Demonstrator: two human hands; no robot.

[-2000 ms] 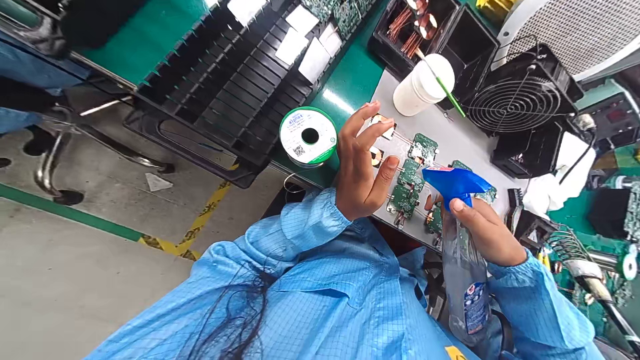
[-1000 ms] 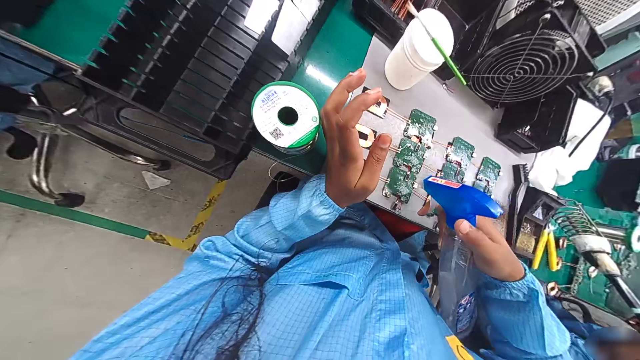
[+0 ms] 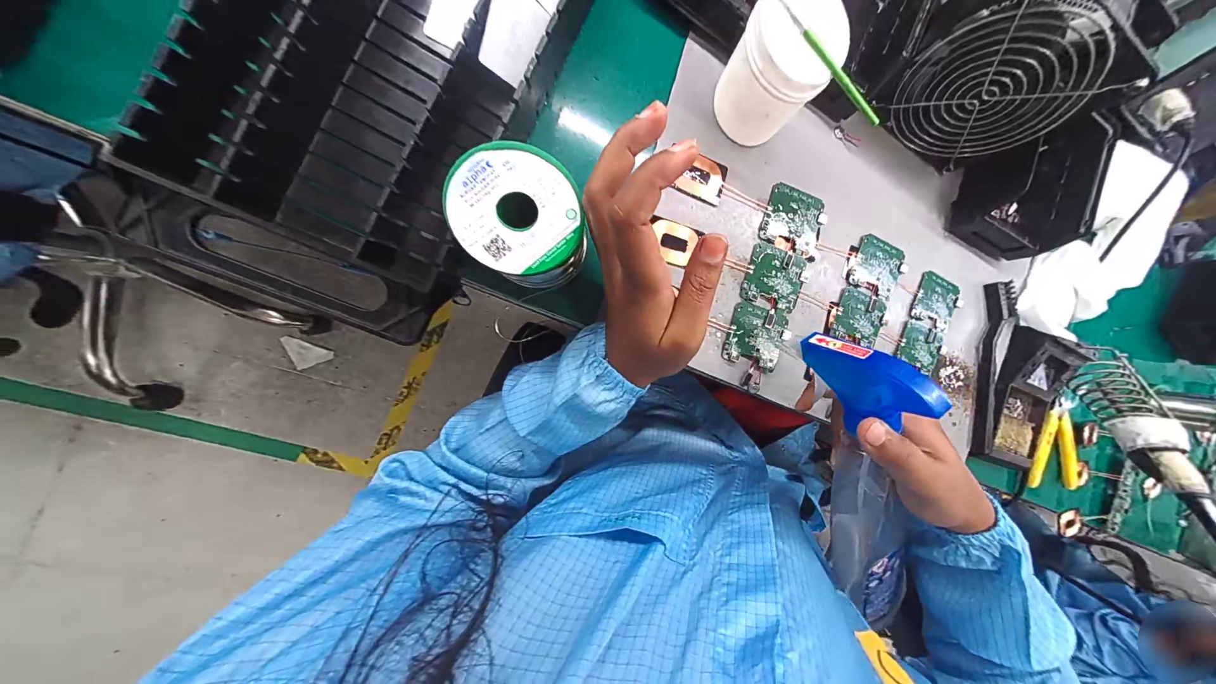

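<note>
My right hand [image 3: 926,465] grips a clear spray bottle [image 3: 860,522] by the neck, under its blue trigger head [image 3: 874,380]. The head points up and left, near the circuit boards. My left hand [image 3: 651,247] is raised with fingers apart and holds nothing. It is just right of a green-rimmed solder wire spool [image 3: 560,204]. Several green circuit boards [image 3: 774,275] lie in rows on a grey mat [image 3: 703,104], with thin wires running to copper coils [image 3: 676,242]. My left hand partly hides the coils at the left.
A white plastic tub [image 3: 765,81] with a green-handled tool [image 3: 841,76] on top stands behind the boards. A black fan [image 3: 993,85] is at the upper right. Yellow-handled pliers [image 3: 1054,446] and a soldering iron holder [image 3: 1121,399] are at the right. A black slotted rack [image 3: 361,123] stands at the left.
The view has shifted closer to the bench. My left hand stays raised with its fingers apart, and my right hand keeps its grip on the spray bottle.
</note>
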